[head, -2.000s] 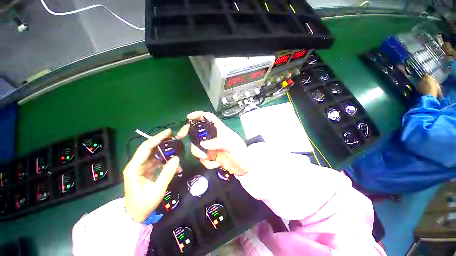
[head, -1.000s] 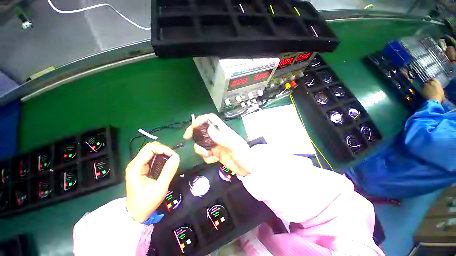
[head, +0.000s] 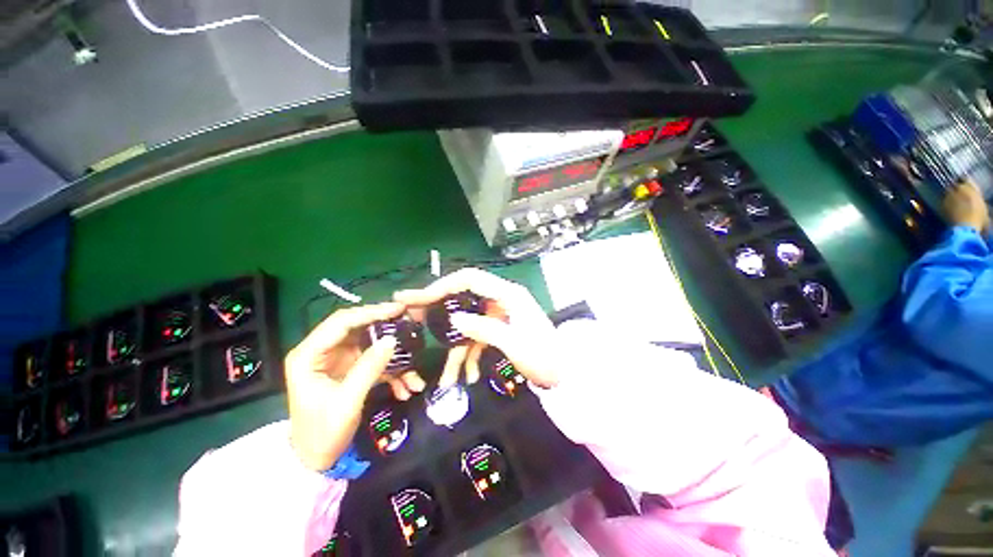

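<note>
My left hand point(head: 332, 375) holds a round black gauge point(head: 396, 344), its face up, with the thumb on it. My right hand point(head: 490, 316) holds another round black gauge point(head: 455, 316), close beside the first. Both hands are over a black foam tray point(head: 544, 457) that holds several gauges with lit-looking red, green and white marks and one bright white face. The fingers hide parts of both held gauges. Black test leads with white tags point(head: 341, 291) lie on the green mat behind my hands.
Foam trays with gauges lie left point(head: 147, 354) and right point(head: 762, 256). A power supply point(head: 544, 180) carries a raised foam tray point(head: 544, 93). White paper point(head: 621, 285) and a yellow cord lie right of my hands. A person in blue point(head: 926, 337) works at far right.
The two gauges, held apart and edge-on or turned over a second ago, now face up close together. The whole view has shifted slightly.
</note>
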